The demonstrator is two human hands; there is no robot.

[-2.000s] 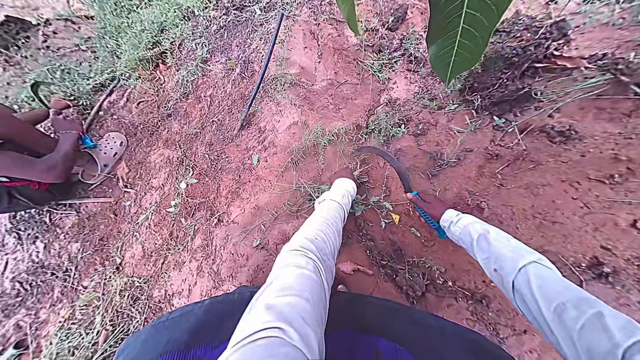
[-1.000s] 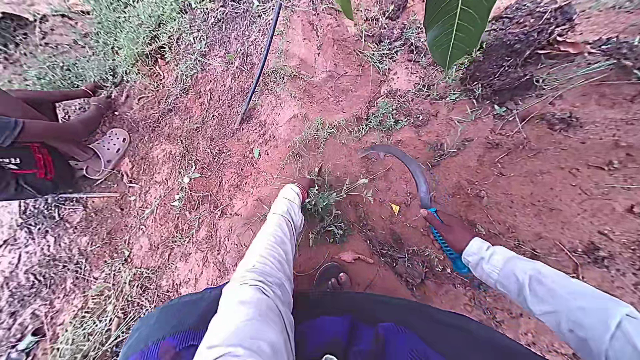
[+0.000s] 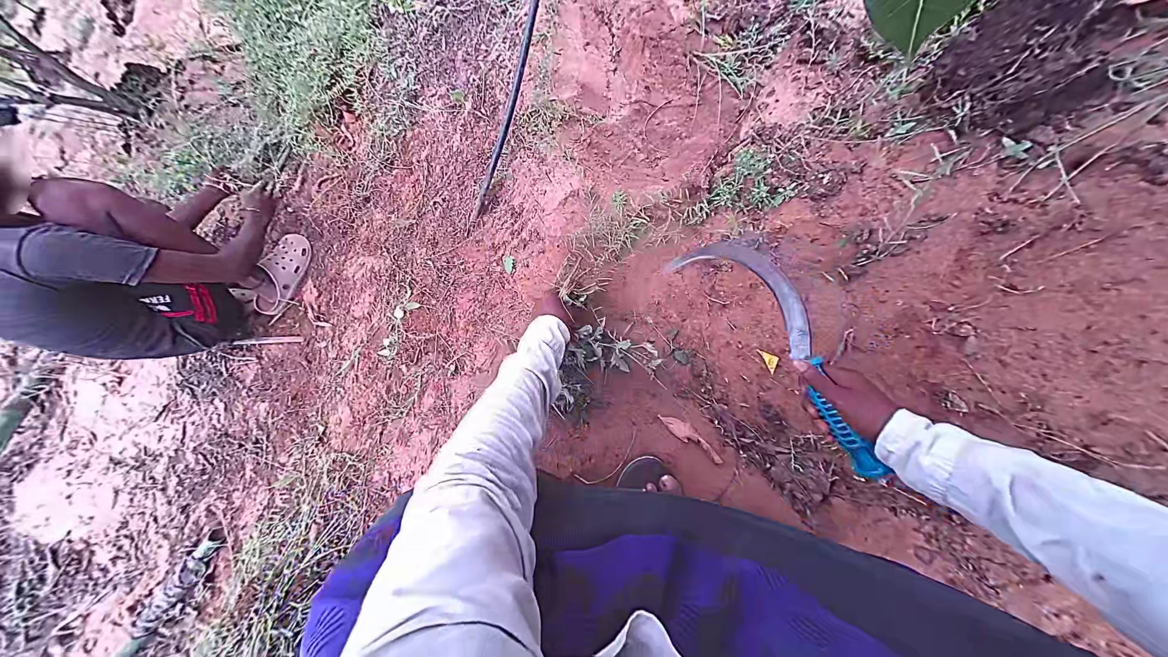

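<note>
My right hand (image 3: 850,400) is closed around the blue handle (image 3: 844,433) of a sickle at the right. The sickle's curved metal blade (image 3: 771,281) arches up and left over the red soil, its tip apart from my left hand. Near the middle, my left hand (image 3: 558,310) is down at a tuft of weeds (image 3: 577,287), with leafy green weeds (image 3: 607,351) just below and right of it. Its fingers are mostly hidden, so their grip on the stems does not show. White sleeves cover both my arms.
At the left a person (image 3: 119,246) crouches with both hands at the grass. A dark hose (image 3: 509,109) lies on the ground at top centre. A broad green leaf (image 3: 912,18) hangs at the top right. My sandalled foot (image 3: 646,473) shows below the weeds, near a dry leaf (image 3: 689,433).
The view has shifted, showing more of the crouching person, whose hands are now at the grass. The leafy weeds, seen upright by my left hand a second ago, now lie lower beside it.
</note>
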